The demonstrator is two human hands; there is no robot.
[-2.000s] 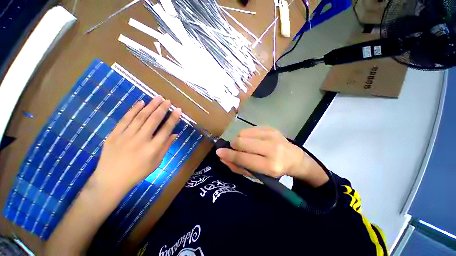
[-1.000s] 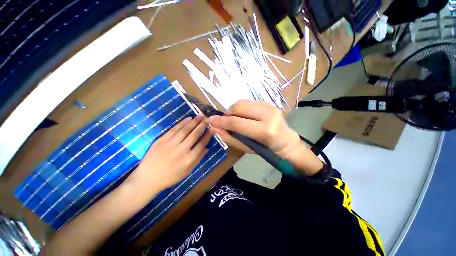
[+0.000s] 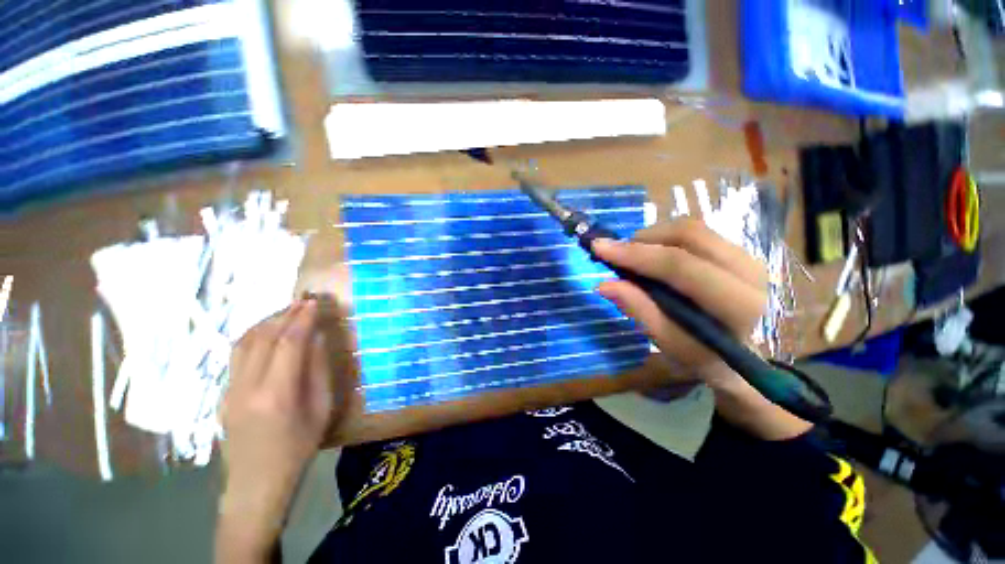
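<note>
The blue solar panel (image 3: 496, 292) lies flat on the brown tabletop with its silver lines running left to right. My right hand (image 3: 694, 286) holds the soldering iron (image 3: 672, 306) like a pen; its metal tip is over the panel's upper edge, and I cannot tell whether it touches. My left hand (image 3: 276, 380) is off the panel's left side, beside the left strip pile (image 3: 204, 320). Its fingertips are blurred and I see nothing clearly held in it. The right strip pile (image 3: 771, 248) is partly behind my right hand.
A long white strip (image 3: 496, 128) lies beyond the panel, with a dark panel stack (image 3: 523, 42) behind it. Another blue stack (image 3: 132, 105) is far left. A blue tray (image 3: 821, 55), an iron stand with yellow sponge (image 3: 829, 235) and a fan (image 3: 970, 474) are at the right.
The view has turned and shifted left. My left hand has left the panel and moved to the left strip pile. The iron's tip has moved from the panel's strip-side edge to over its far edge.
</note>
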